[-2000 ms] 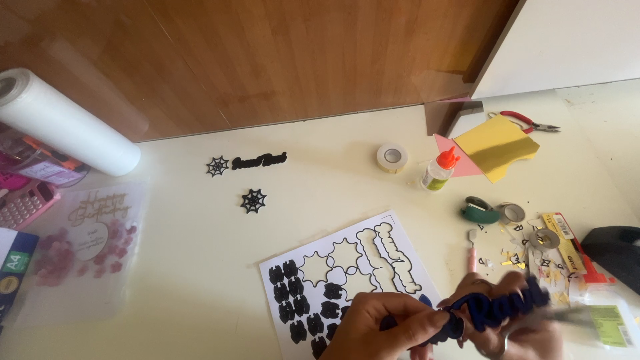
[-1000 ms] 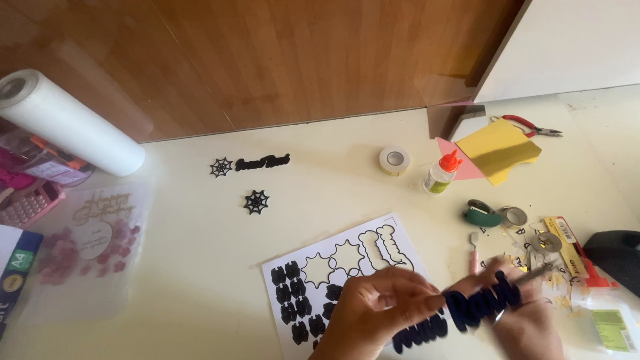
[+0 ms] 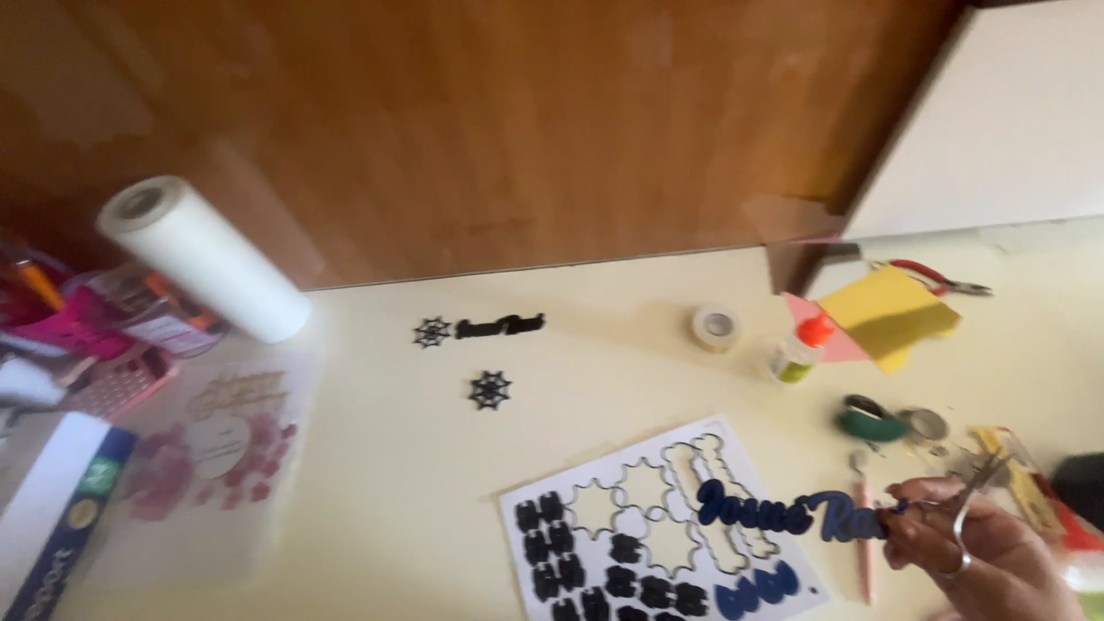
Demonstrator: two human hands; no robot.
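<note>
My right hand (image 3: 966,539), at the lower right, pinches one end of a dark blue cut-out of script lettering (image 3: 793,515). Small metal scissors (image 3: 970,509) are also in this hand, a finger through one handle loop. The cut-out is held over a white sheet with cut shapes (image 3: 552,487), on which black pieces (image 3: 559,573) and blue pieces (image 3: 759,591) lie. Farther back on the table lie a black lettering cut-out (image 3: 500,326), a black spider-web cut-out (image 3: 432,332) touching or close to its left end, and another web cut-out (image 3: 490,391). My left hand is out of view.
A white roll (image 3: 207,259), a clear sheet with pink decoration (image 3: 216,448) and a box (image 3: 60,509) are at left. Toward the right are a tape roll (image 3: 716,328), a glue bottle (image 3: 802,349), yellow paper (image 3: 893,315), red-handled pliers (image 3: 936,278) and a green tape dispenser (image 3: 871,420).
My left hand has let go of the blue lettering and left the view. The lettering now hangs out to the left from my right hand alone. The view has shifted somewhat.
</note>
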